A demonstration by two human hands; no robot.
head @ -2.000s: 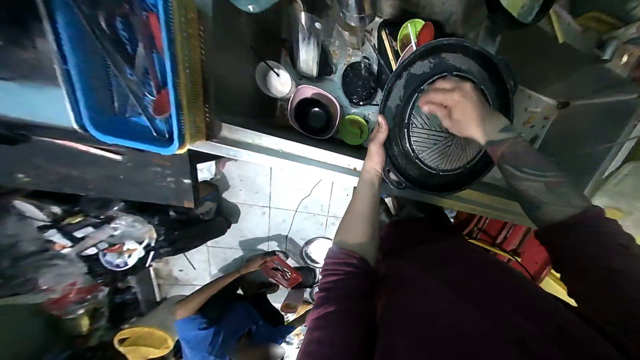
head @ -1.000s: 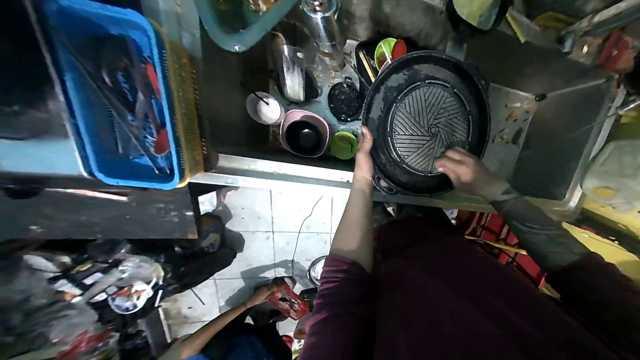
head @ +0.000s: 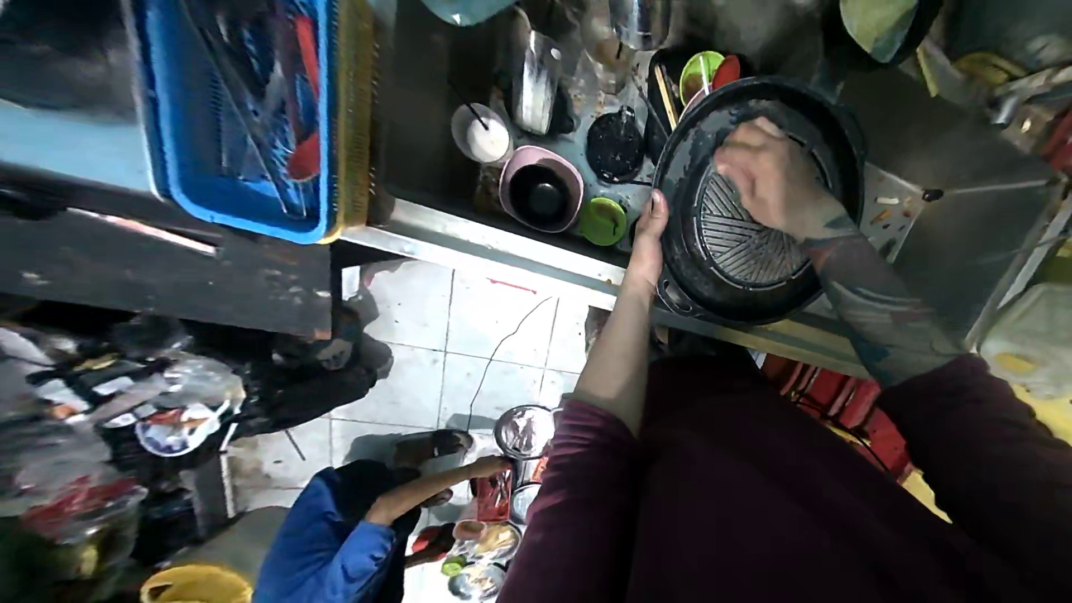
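Note:
A round black grill pan [head: 754, 209] with a ridged, domed middle rests tilted over the sink's front edge. My left hand [head: 651, 239] holds its left rim, thumb on top and the other fingers hidden beneath. My right hand [head: 766, 172] lies over the upper part of the ridges with its fingers curled; whether anything is in it cannot be told. Left of the pan are a green cup [head: 603, 221], a pink bowl [head: 513, 180] with a black bowl inside, and a white cup [head: 483, 138] with a dark-handled utensil.
A blue plastic basket [head: 180, 172] of utensils stands at the left. Food scraps lie by the drain [head: 883, 205], right of the pan. On the tiled floor below, a person in blue [head: 335, 536] reaches among dishes. Bagged rubbish [head: 188, 381] lies at the lower left.
My right hand has moved from the pan's lower right edge up over its ridges. My left hand stays at the rim. More of the person below and the floor dishes shows.

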